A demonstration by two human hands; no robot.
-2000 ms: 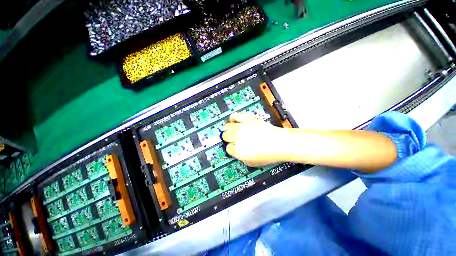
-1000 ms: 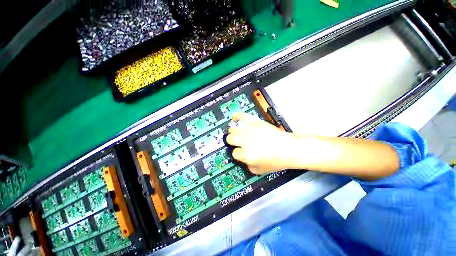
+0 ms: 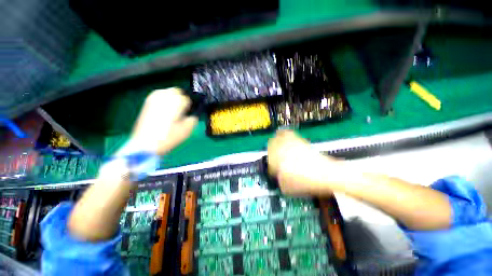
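My left hand (image 3: pixel 164 121), blue band at the wrist, is raised at the left edge of the component bins, its dark-covered fingertips by the silver components (image 3: pixel 237 78). My right hand (image 3: pixel 294 161) is over the top right of the black carrier (image 3: pixel 216 173), just below the dark brown components (image 3: pixel 310 110). Both hands are blurred, and I cannot tell whether either holds a part. The carrier holds green circuit boards (image 3: pixel 258 209) in rows. The yellow components (image 3: pixel 240 119) lie in the small lower bin.
A second carrier with orange-brown bars (image 3: pixel 159 237) lies on the left. A shelf edge (image 3: pixel 178 54) runs above the bins. A dark upright (image 3: pixel 394 81) and a yellow stick (image 3: pixel 425 96) are to the right. The bright metal bed (image 3: pixel 431 161) lies right of the carrier.
The view has tilted up towards the bench and shelf. My left hand has come into view at the bins. My right hand has moved from the boards to the carrier's upper edge.
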